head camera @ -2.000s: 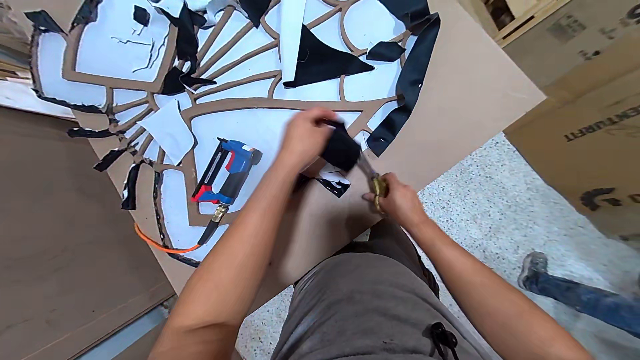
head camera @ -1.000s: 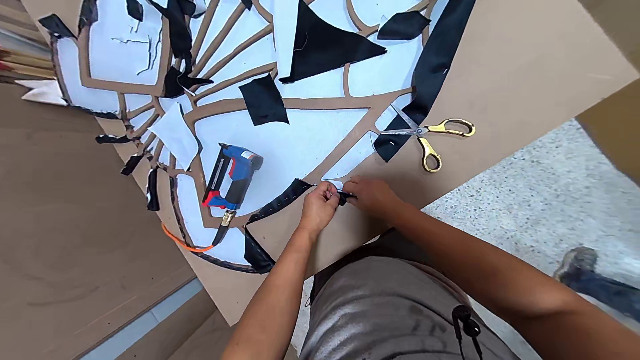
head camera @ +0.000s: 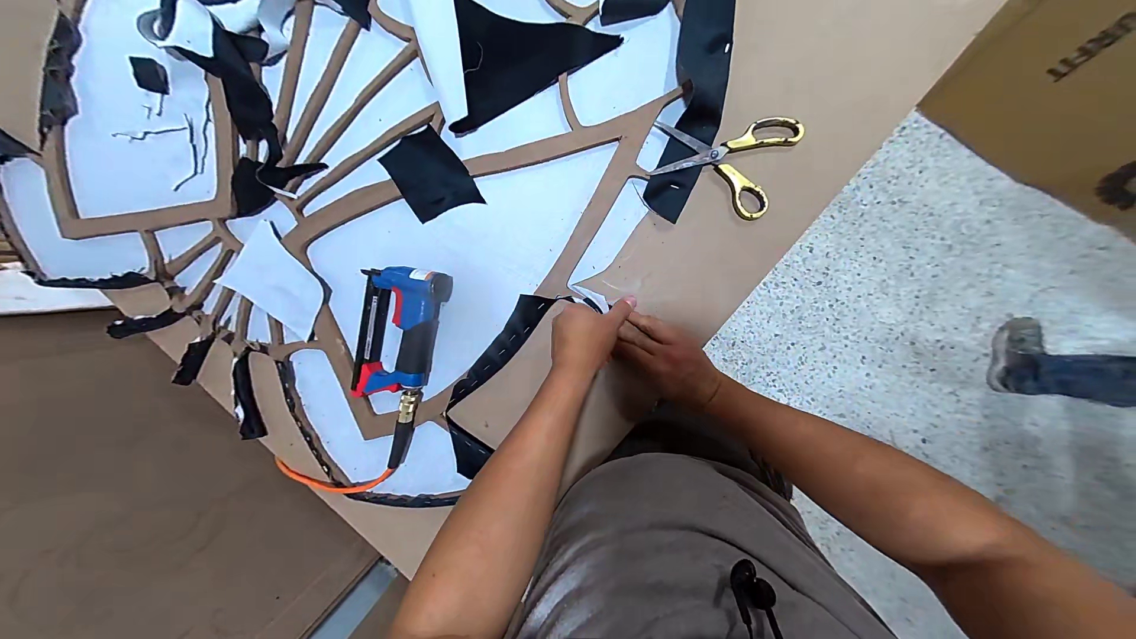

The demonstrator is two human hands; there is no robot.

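My left hand (head camera: 586,337) pinches the end of a black and white fabric strip (head camera: 590,297) at the lower edge of a brown cut-out panel (head camera: 541,149). Right beside it, my right hand (head camera: 666,359) touches the same spot, its fingertips partly hidden. Black fabric fixed with a row of staples (head camera: 506,344) curves down to the left. Gold-handled scissors (head camera: 719,158) lie spread apart over a black strip (head camera: 706,80). A blue and black pneumatic stapler (head camera: 404,324) rests on the white part left of my hands. A black fabric square (head camera: 432,174) lies above the stapler.
An orange air hose (head camera: 328,485) runs from the stapler. A large black triangular scrap (head camera: 524,58) and a white scrap (head camera: 277,282) lie on the panel. Cardboard (head camera: 1047,98) stands at the upper right. A person's shoe and trouser leg (head camera: 1056,359) show on the speckled floor.
The scissors, earlier in my right hand, were laid down. The black piece from my left hand now lies on the panel. Both hands have come together at the lower edge.
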